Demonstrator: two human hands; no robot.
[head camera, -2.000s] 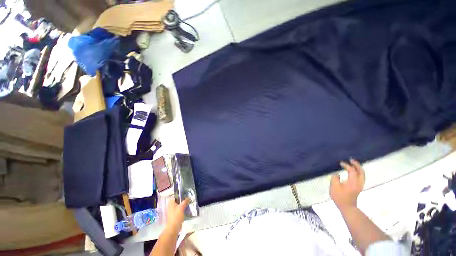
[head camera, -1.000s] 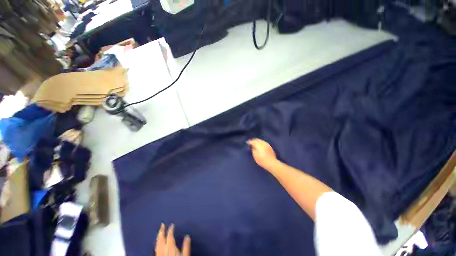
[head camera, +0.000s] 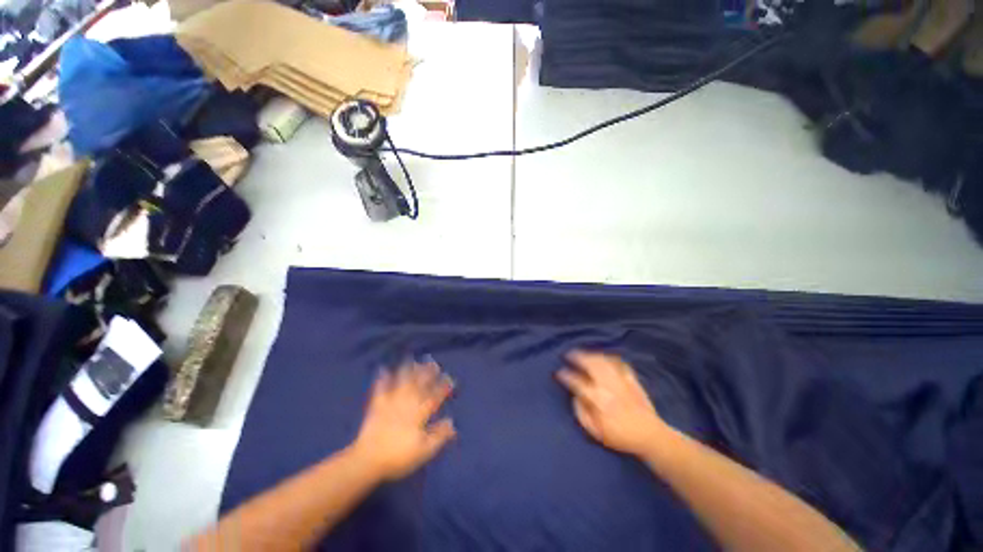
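The navy fabric (head camera: 485, 496) lies spread over the near part of the table, its far edge running across the view, with ripples just beyond my hands and looser folds to the right. My left hand (head camera: 407, 421) lies on the fabric at centre left, fingers apart, slightly blurred. My right hand (head camera: 609, 401) is on the fabric right of centre, fingers bent and blurred; whether it pinches the cloth is hidden.
A brownish-grey weight (head camera: 212, 356) lies left of the fabric. A small cutting machine (head camera: 372, 162) with black cable stands beyond it. Tan card templates (head camera: 291, 54), a blue plastic bag (head camera: 119, 92) and dark bundles (head camera: 178, 205) fill the left. Dark fabric (head camera: 647, 49) lies at the far side.
The view has turned back toward the fabric's far edge. My left hand has come fully into view on the cloth. My right hand now rests nearer to it, and the fabric's far-left area looks flatter.
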